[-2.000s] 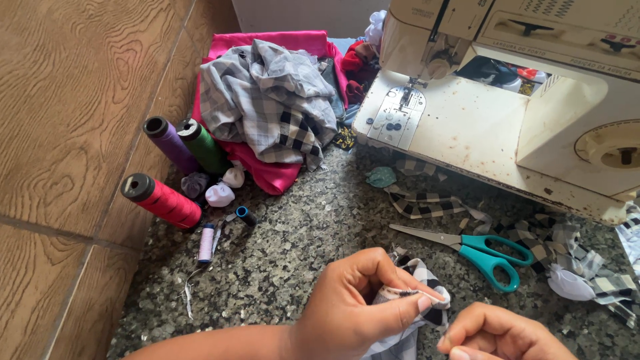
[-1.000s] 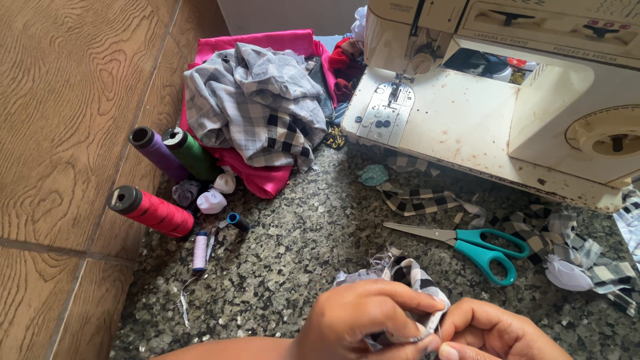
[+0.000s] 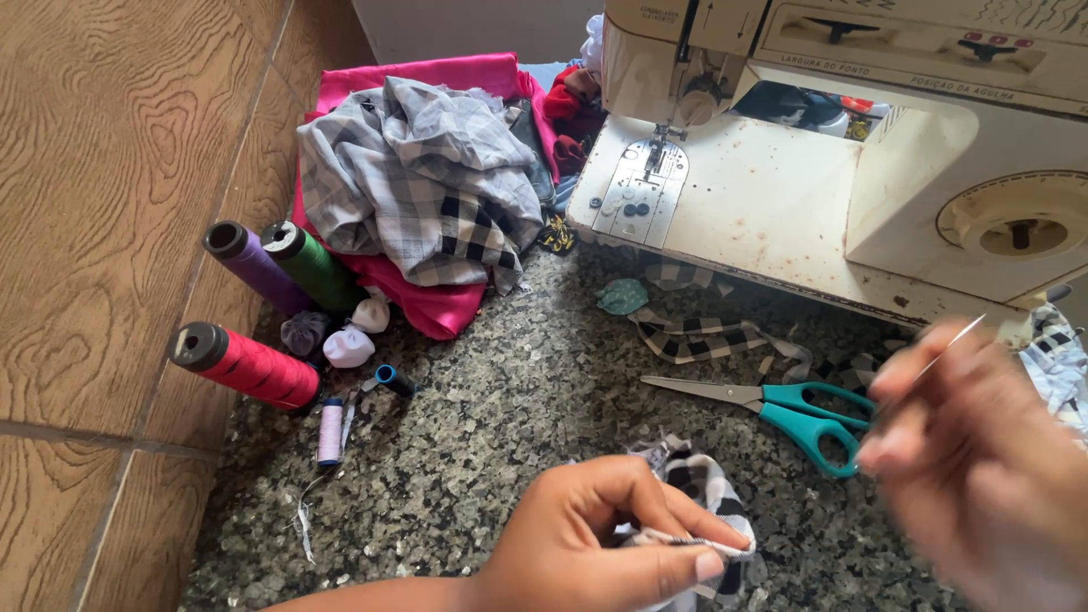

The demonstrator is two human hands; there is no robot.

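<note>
Between the thumb and index finger of my left hand (image 3: 595, 535) is the folded edge of a black-and-white checked fabric piece (image 3: 710, 489). My right hand (image 3: 977, 459), blurred, is raised to the right of it, with a sewing needle (image 3: 952, 347) pinched in its fingers, pointing up. Any thread on the needle cannot be made out. Teal-handled scissors (image 3: 803, 406) lie just left of my right hand, their blades pointing left. The lower part of the checked fabric is hidden by my left hand.
A sewing machine (image 3: 765, 195) stands at the upper right. Checked scraps (image 3: 705, 336) lie before it. Crumpled plaid fabric (image 3: 425, 170) rests on pink cloth (image 3: 442, 310). Red (image 3: 255, 370), purple (image 3: 259, 272) and green (image 3: 319, 268) thread spools stand at left, near a small lilac spool (image 3: 331, 432).
My right hand has moved away from the fabric, up and to the right, and the needle now shows in its fingers. My left hand keeps its pinch on the checked fabric.
</note>
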